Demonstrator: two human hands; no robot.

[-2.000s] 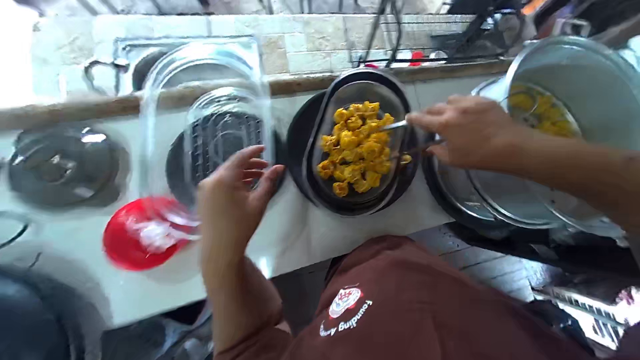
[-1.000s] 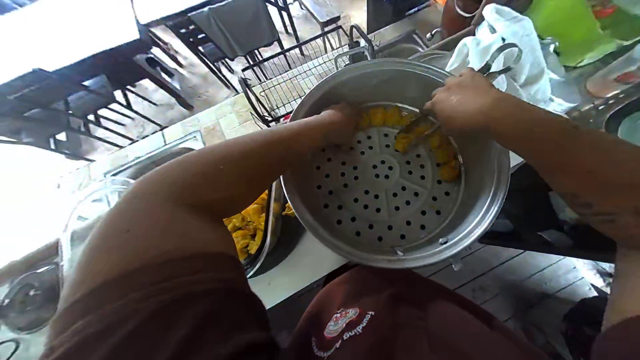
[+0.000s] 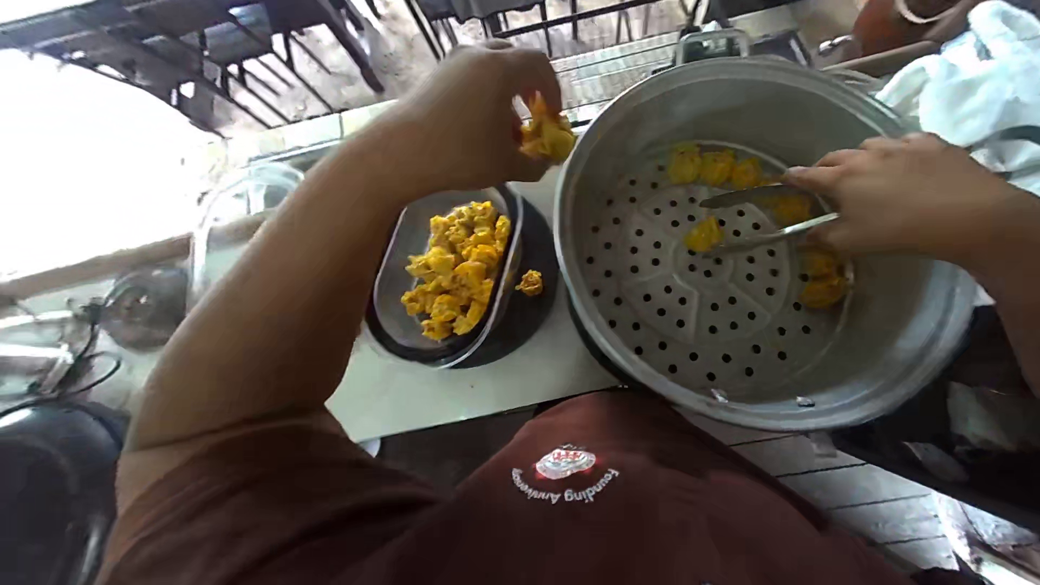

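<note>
My left hand (image 3: 491,114) holds yellow dumplings (image 3: 547,136) between its fingers, just left of the rim of a large metal steamer pot (image 3: 605,325). My right hand (image 3: 902,191) grips metal tongs (image 3: 780,236) over the pot, with a yellow dumpling (image 3: 704,234) at their tips. More dumplings (image 3: 717,167) lie along the back and right of the perforated steamer tray (image 3: 691,301). Left of the pot, a clear oval container (image 3: 390,301) holds a heap of yellow dumplings (image 3: 459,272). One loose dumpling (image 3: 530,283) sits on the dark round surface between container and pot.
A white cloth (image 3: 967,81) lies behind the pot at the right. A clear container (image 3: 244,191) and a glass lid (image 3: 146,305) stand on the left. A dark pan (image 3: 53,487) is at the lower left. Chairs (image 3: 301,49) stand beyond the counter.
My left hand has come out of the steamer pot to the left, now with dumplings in it. Two seconds ago the tongs were over the oval container; now they are in the pot.
</note>
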